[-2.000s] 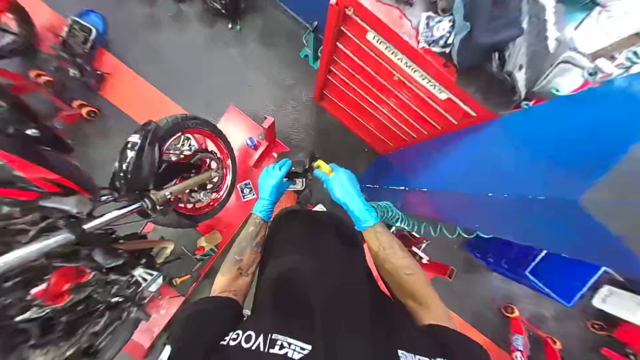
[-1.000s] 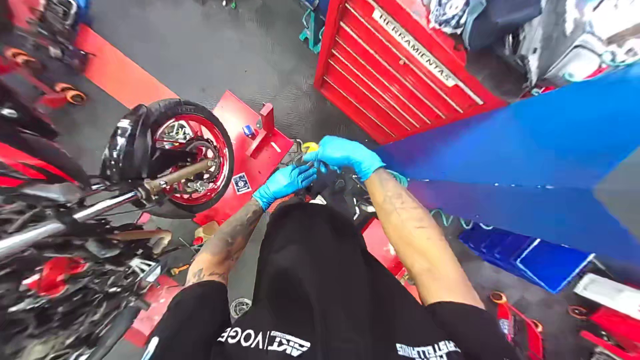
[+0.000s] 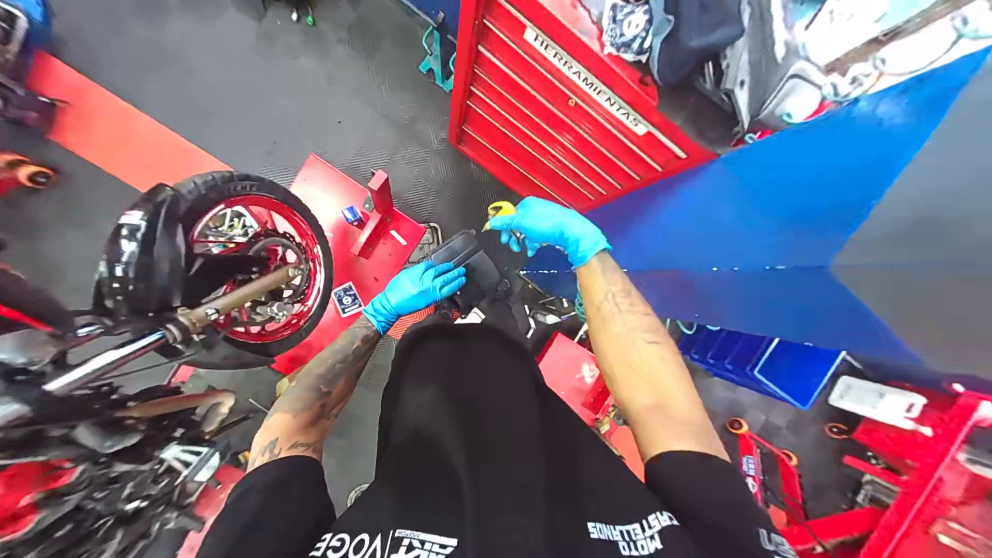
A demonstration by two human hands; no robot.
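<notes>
My left hand, in a blue glove, rests on the near left side of a black plastic part, perhaps a housing, in front of my torso. Its fingers lie along the part's edge. My right hand, also gloved in blue, is closed around a yellow-handled tool just beyond the part's upper right; the tool's kind is unclear and its tip is partly hidden. Left of my hands lies a red metal plate with an upright bracket, beside a motorcycle wheel with a red rim.
A red tool cabinet stands ahead, against a blue wall panel. Motorcycle parts fill the lower left. At the right are a blue metal box and red wheeled frames. A coiled teal hose hangs near my right forearm.
My hands were close together one second ago and are now apart. The right one has moved away to the right with the yellow-handled tool, and the black part shows more fully.
</notes>
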